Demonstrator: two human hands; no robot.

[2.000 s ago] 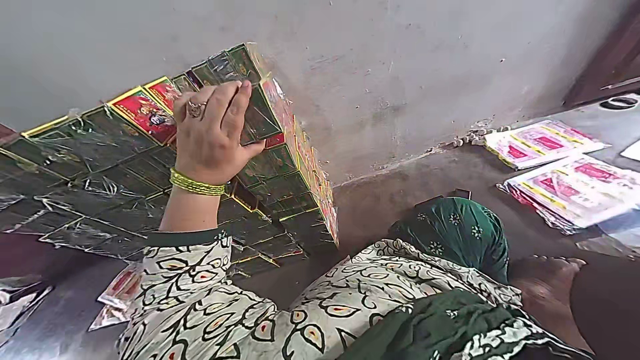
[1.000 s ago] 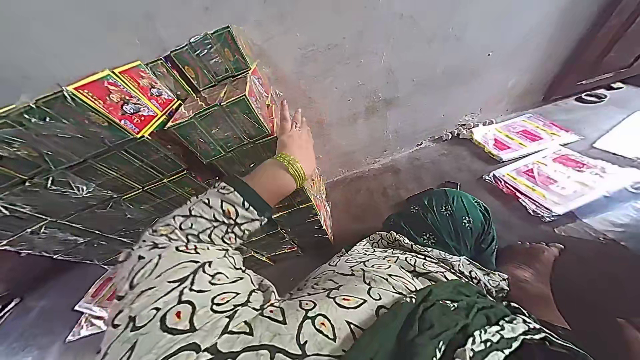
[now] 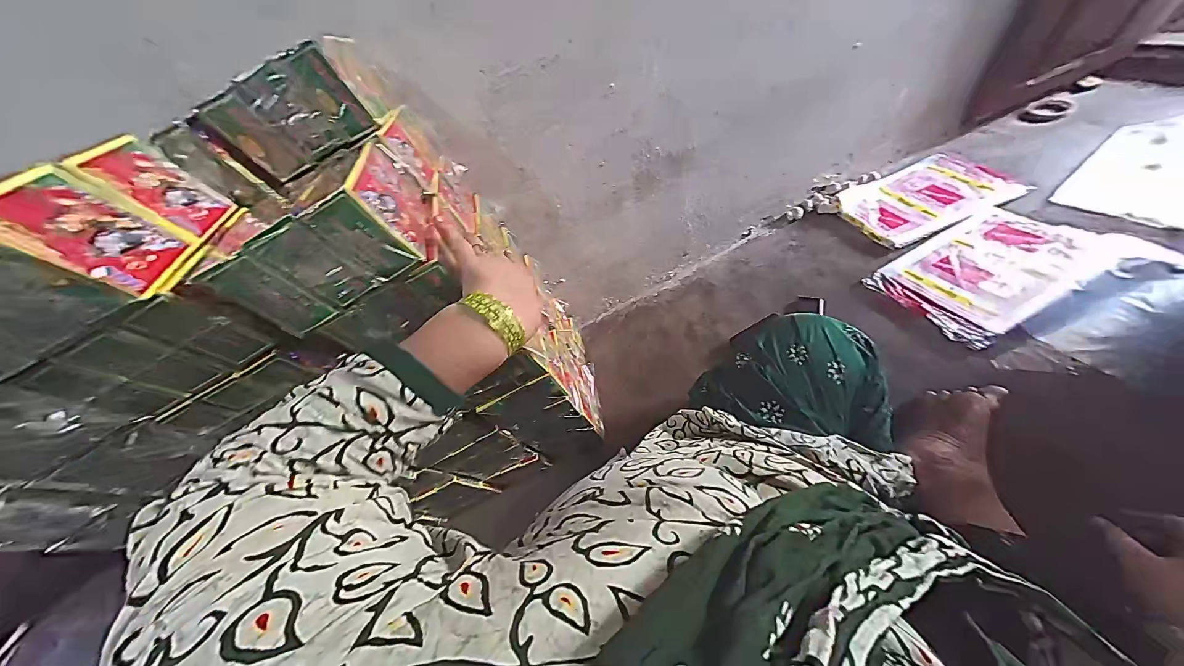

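Observation:
Dark green packs with yellow edges and red printed faces, under shiny clear wrap, form a large stack [image 3: 139, 370] on the left. My left hand [image 3: 495, 282], with yellow-green bangles at the wrist, lies against the red printed side of the stack near the wall. Its fingertips are blurred and no separate object shows in it. Two packs with red printed faces [image 3: 116, 231] lie on top, left of a raised green pack [image 3: 287, 111]. At the lower right edge, my right hand [image 3: 1142, 569] is partly visible, dim and blurred, and what it holds cannot be told.
A grey wall [image 3: 647, 120] rises behind the stack. Pink and white printed sheets or packets [image 3: 999, 264] lie in piles on the dark floor, with a white sheet [image 3: 1128, 176] beyond. A bare foot [image 3: 953, 453] and green-clad knee [image 3: 800, 365] are close by.
My left hand has gone from the top of the stack to its side by the wall, then slightly lower along it. The right hand has come into view at the lower right.

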